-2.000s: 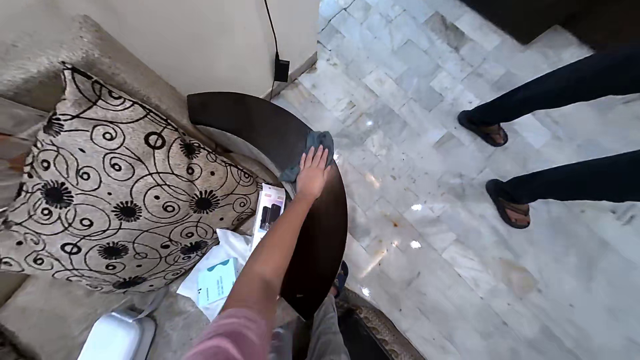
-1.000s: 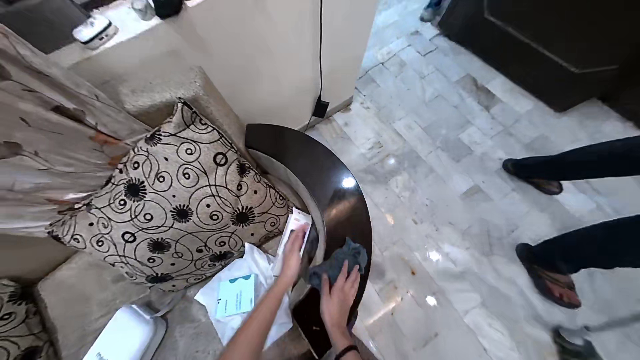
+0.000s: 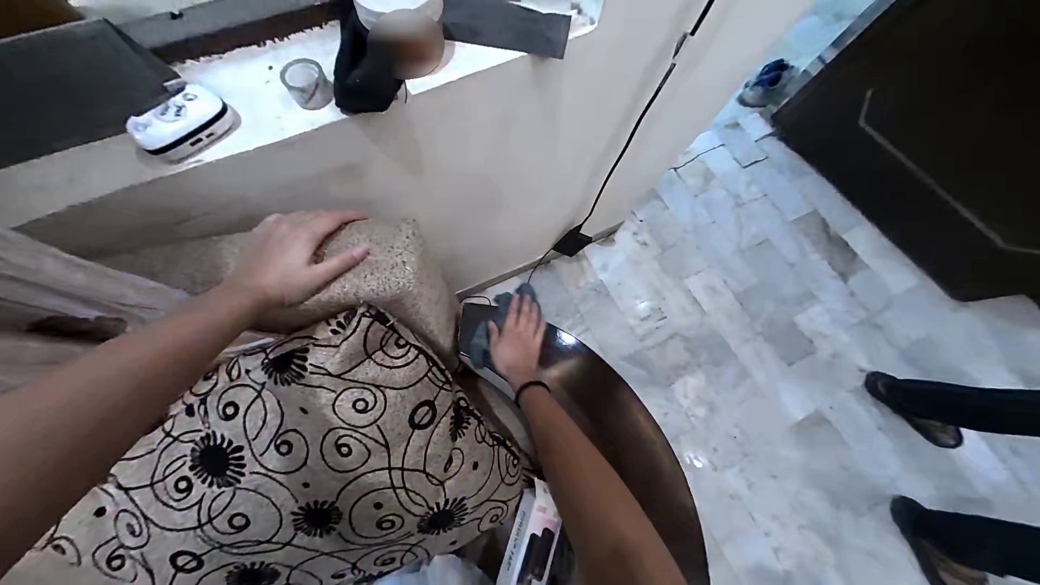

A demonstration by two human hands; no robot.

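Note:
My right hand [image 3: 517,340] presses a grey-blue cloth [image 3: 481,340] onto the far end of a dark, curved wooden surface [image 3: 626,431] beside the sofa; its fingers lie over the cloth. My left hand [image 3: 296,256] rests spread on top of the beige sofa back [image 3: 382,264], holding nothing. Below the left hand leans a beige cushion [image 3: 325,455] with black swirls and flowers. A printed box [image 3: 532,540] stands between the cushion and my right forearm, partly cut off by the lower edge.
On the window ledge [image 3: 264,101] are a white device [image 3: 183,122], a small glass [image 3: 306,84] and a black object [image 3: 363,73]. A black adapter [image 3: 572,241] hangs on a cable by the wall. Another person's legs [image 3: 975,406] are at the right, near a dark piece of furniture [image 3: 951,146].
My right hand has moved with the cloth to the far end of the curved surface. My left hand has left the box and is now on the sofa back. The view has shifted toward the window ledge.

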